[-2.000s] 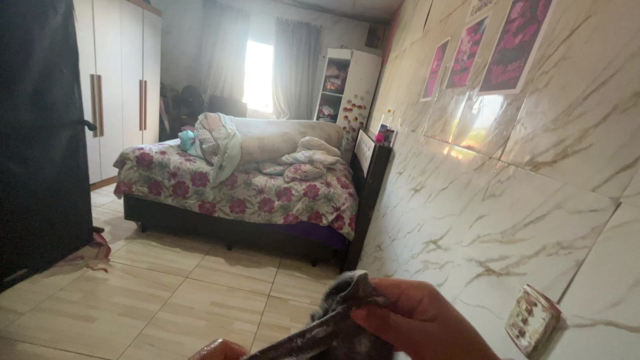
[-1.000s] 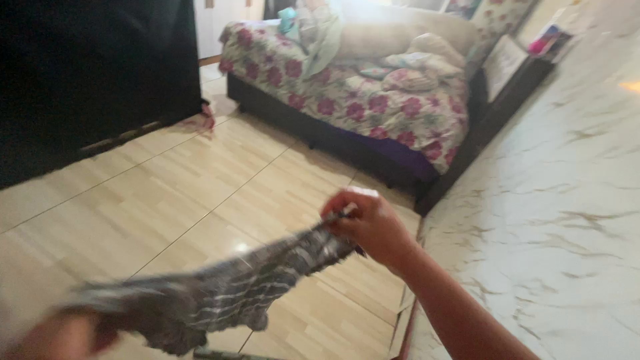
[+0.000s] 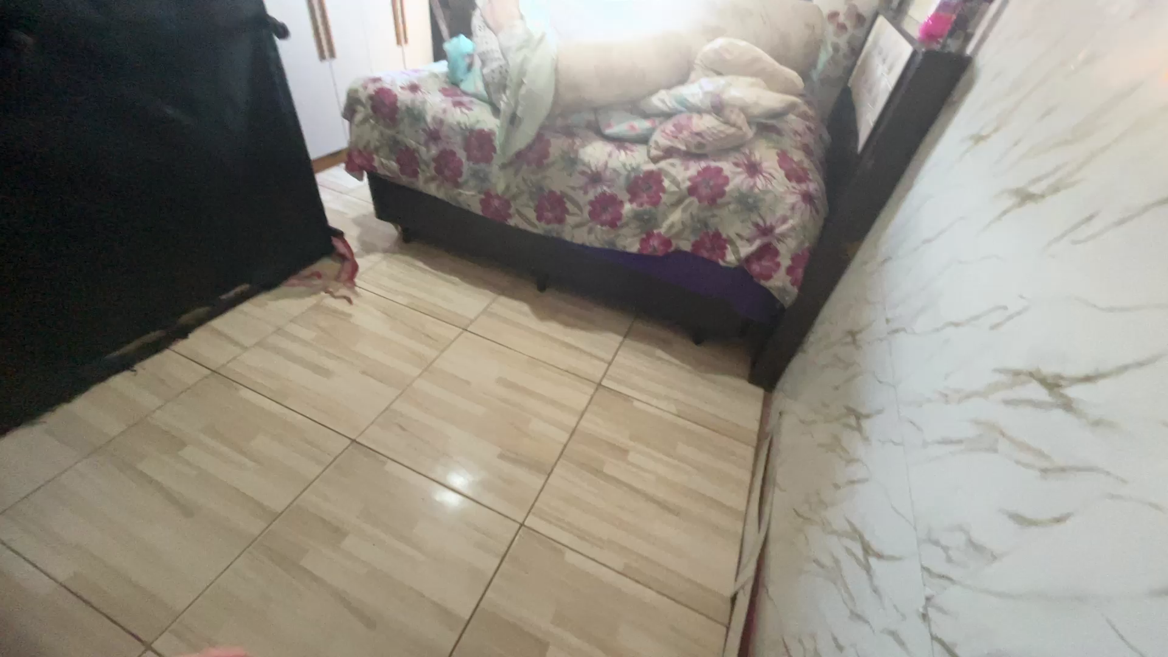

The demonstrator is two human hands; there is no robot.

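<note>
Only a thin sliver of my left hand (image 3: 214,651) shows at the bottom edge of the head view, left of the middle; its fingers and anything in them are cut off. My right hand is out of view. The grey patterned cloth does not show in this frame. Beyond the tiled floor (image 3: 438,411) stands a bed with a floral bedspread (image 3: 602,205). Crumpled bedding (image 3: 721,109) and a pale green cloth (image 3: 527,91) lie on top of it.
A large black panel (image 3: 155,182) rises at the left, with a reddish strip of cloth (image 3: 345,260) on the floor by its lower corner. White wardrobe doors (image 3: 315,82) stand behind it. The dark headboard (image 3: 876,173) meets the marble-patterned wall (image 3: 1004,411) on the right.
Both hands held the grey cloth stretched between them a second ago; the cloth and my right hand have now left the view. Earlier, the view tilted down toward the floor.
</note>
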